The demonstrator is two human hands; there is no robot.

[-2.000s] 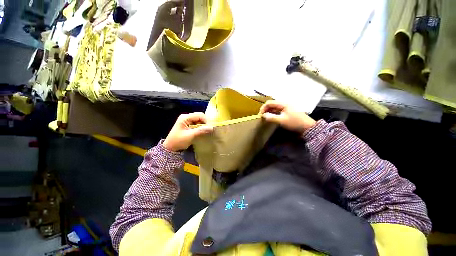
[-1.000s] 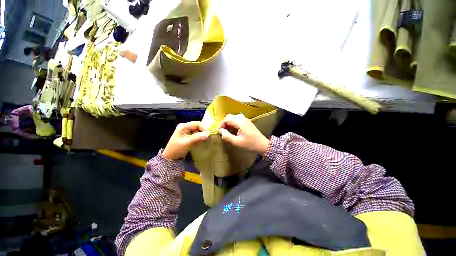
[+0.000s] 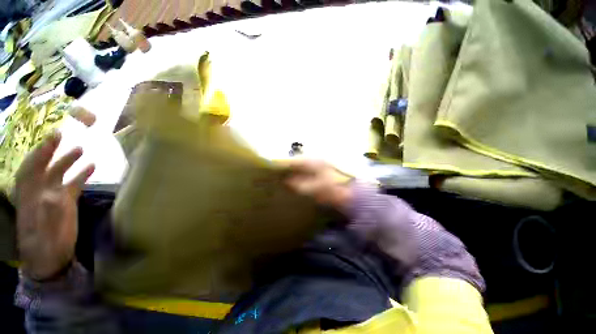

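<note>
A tan bag body (image 3: 189, 209) with yellow at its edge is in front of me, blurred by motion, over the bench's front edge and my apron. My right hand (image 3: 317, 182) is closed on its upper right edge. My left hand (image 3: 52, 196) is raised to the left of it, fingers spread and apart from it, holding nothing. Only a small dark part of the hammer head (image 3: 296, 149) shows above my right hand; its handle cannot be seen.
Another tan piece with a brown patch (image 3: 171, 91) lies behind the bag body on the white bench (image 3: 294, 78). Tan pieces (image 3: 516, 98) drape at right. Small bottles (image 3: 134, 36) stand at the back left, a brown folded row (image 3: 189, 12) behind. Yellow strips (image 3: 33, 130) hang at far left.
My left hand has let go of the tan piece and moved left, opening. My right hand has lifted and spread the piece across the front. The view has turned to the right.
</note>
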